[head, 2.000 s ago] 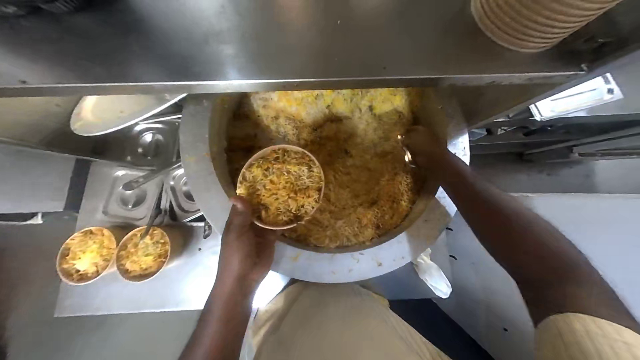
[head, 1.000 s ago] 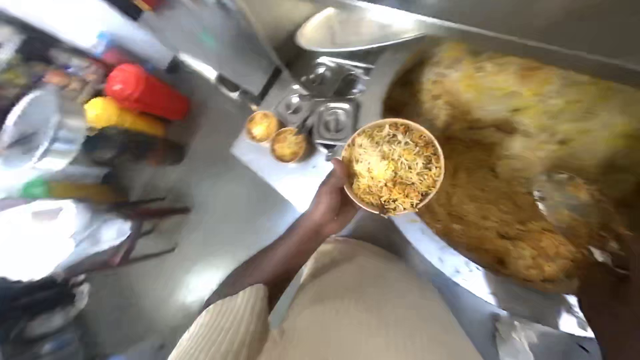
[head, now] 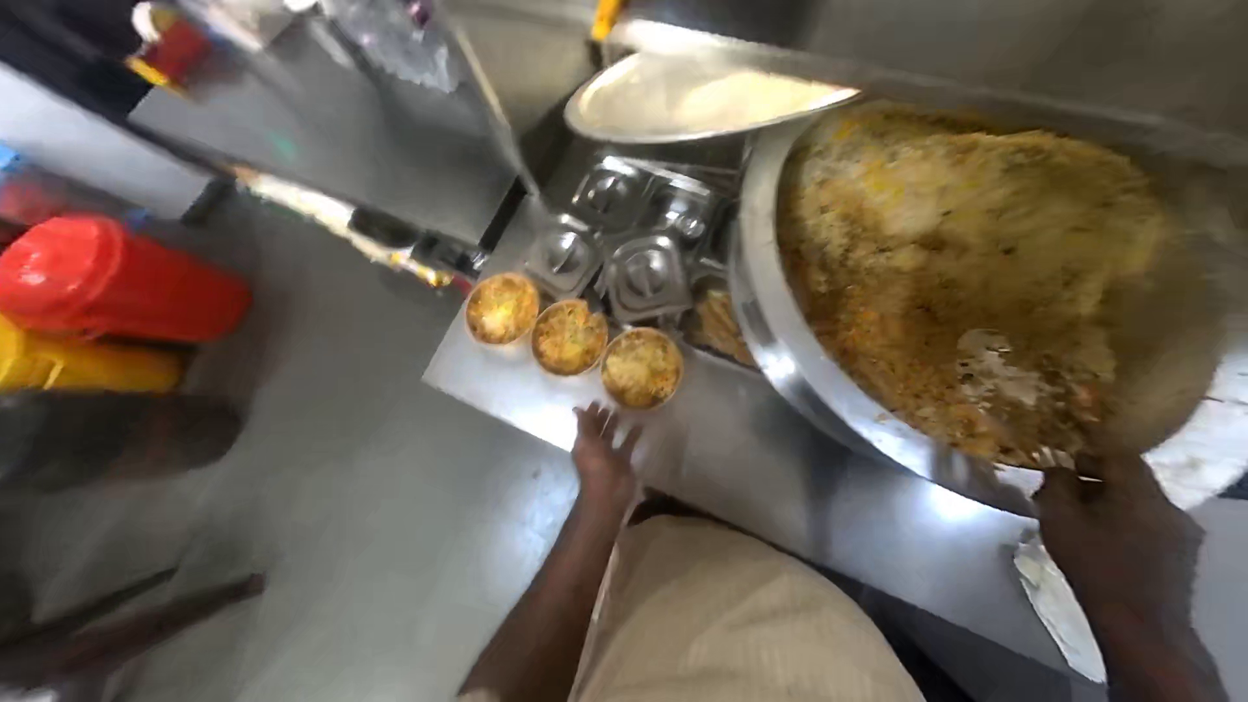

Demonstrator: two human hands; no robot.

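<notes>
My left hand (head: 605, 453) is open with fingers spread, just below a paper bowl of rice (head: 642, 369) on the steel counter. Two more filled bowls, a middle one (head: 569, 337) and a left one (head: 502, 308), stand in a row beside it. At the right, my right hand (head: 1102, 497) closes around the handle of a metal serving utensil (head: 999, 366), whose blurred head lies over the rice. That yellow and brown rice (head: 936, 253) fills part of a large round metal pot (head: 765, 283).
Lidded steel containers (head: 647, 277) stand behind the bowls. An oval metal lid or tray (head: 682, 102) leans beyond them, under a steel shelf edge. A white cloth or paper (head: 1058, 604) lies by my right forearm. A red container (head: 117, 283) and a yellow one (head: 88, 356) are at far left.
The bowl my left hand held now stands on the counter beside the other two, and that hand has let go. The view has swung left.
</notes>
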